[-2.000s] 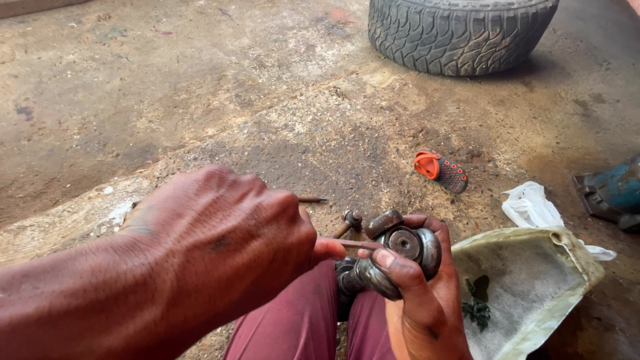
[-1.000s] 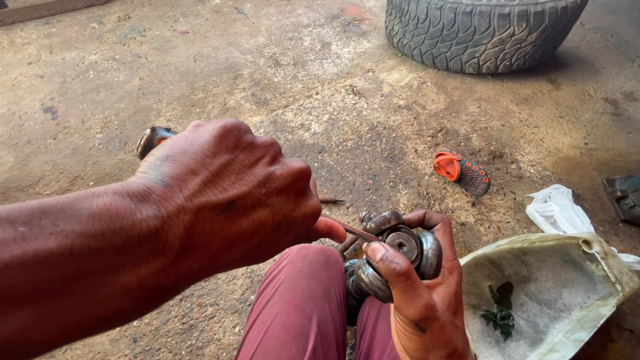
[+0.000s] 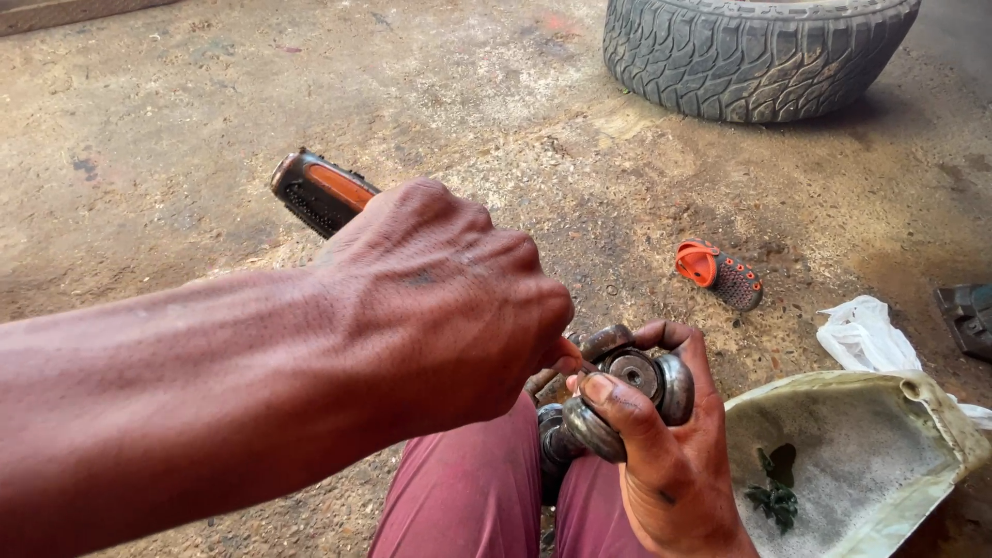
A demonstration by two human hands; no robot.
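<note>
A greasy metal tripod joint (image 3: 635,373) with rounded rollers sits on a shaft between my knees, at the lower middle. My right hand (image 3: 674,449) is wrapped around its rollers, the thumb lying on the near side beside the hub. From the left, my left hand (image 3: 457,302) grips what looks like a screwdriver (image 3: 325,192), whose black and orange handle end sticks out behind the fist. Its thin metal blade shows only in part between the two hands and reaches the joint near my right thumb. The exact contact of the tip is hidden.
A tyre (image 3: 759,66) lies on the rough concrete floor at the top right. Nearer are a small orange and grey clog (image 3: 719,274) and a white plastic bag (image 3: 866,333). A cut plastic container (image 3: 957,442) holds foamy liquid at the lower right. A dark object (image 3: 967,318) stands at the right edge.
More of the tool's handle has come out into sight behind my left fist, which has tilted. My right hand keeps its hold on the joint. The view has shifted slightly.
</note>
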